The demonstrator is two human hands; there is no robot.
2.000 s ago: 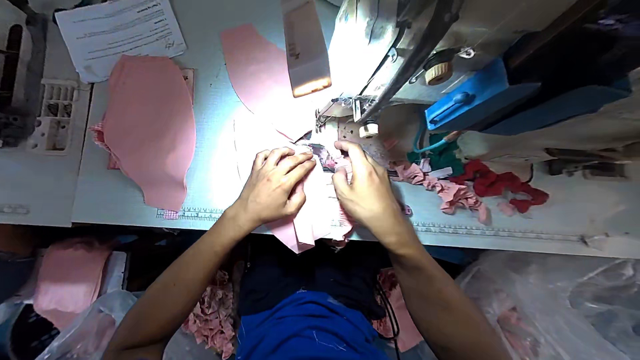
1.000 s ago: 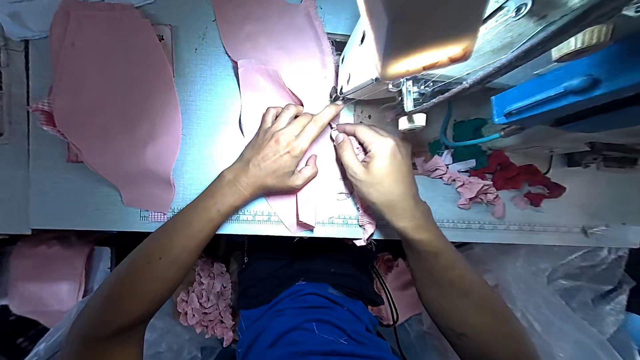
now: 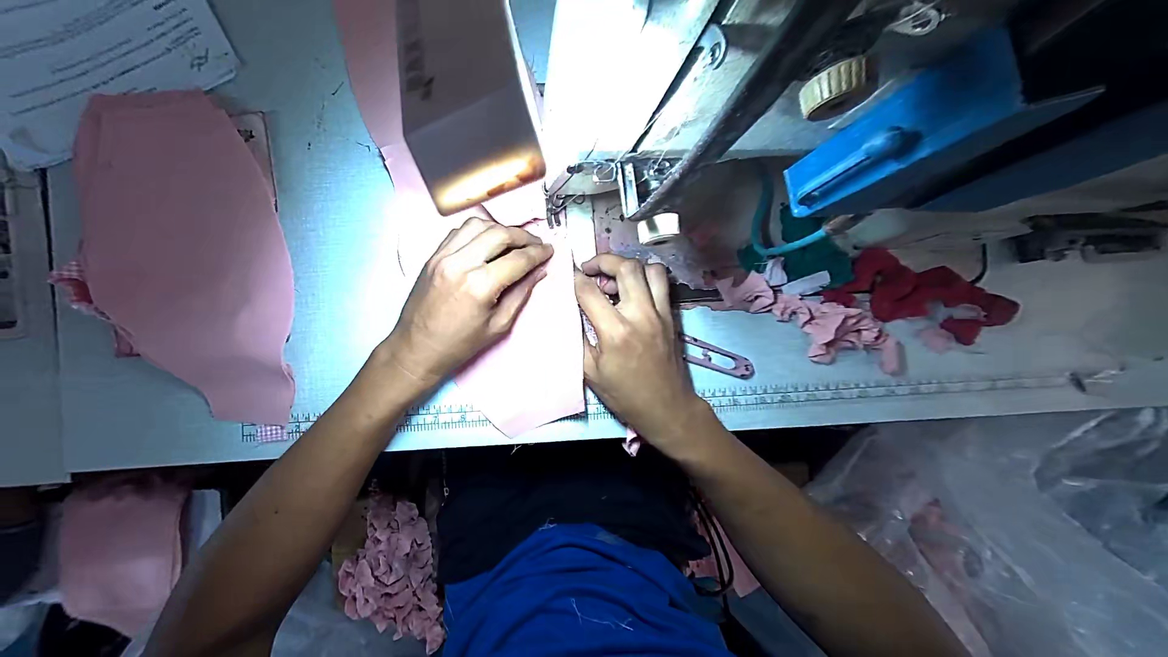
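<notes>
A pink fabric panel [image 3: 534, 365] lies under the presser foot [image 3: 555, 208] of a sewing machine [image 3: 602, 82]. On its left part rests my left hand [image 3: 479, 287], fingers bent and pressed on the cloth just in front of the foot. My right hand [image 3: 634, 333] is at the panel's right edge, thumb and fingertips pinched on a narrow strip of pink ruffled trim [image 3: 590, 330], mostly hidden by the hand. Another pink piece [image 3: 370, 73] lies behind the lamp housing [image 3: 470, 100]. Small thread snips [image 3: 721, 358] lie partly behind my right hand.
Stacked pink panels [image 3: 182, 246] lie at left, beside a paper bearing writing [image 3: 109, 68]. Red scraps [image 3: 922, 292], pink ruffle scraps [image 3: 835, 328] and green scraps [image 3: 808, 246] lie at right. A measuring tape [image 3: 821, 391] runs along the table's front edge. Plastic bags [image 3: 1022, 511] hang below at right.
My left hand has moved from pointing at the needle area to resting bent on the panel. The right hand has shifted slightly off the foot. The view has moved back from its closer position.
</notes>
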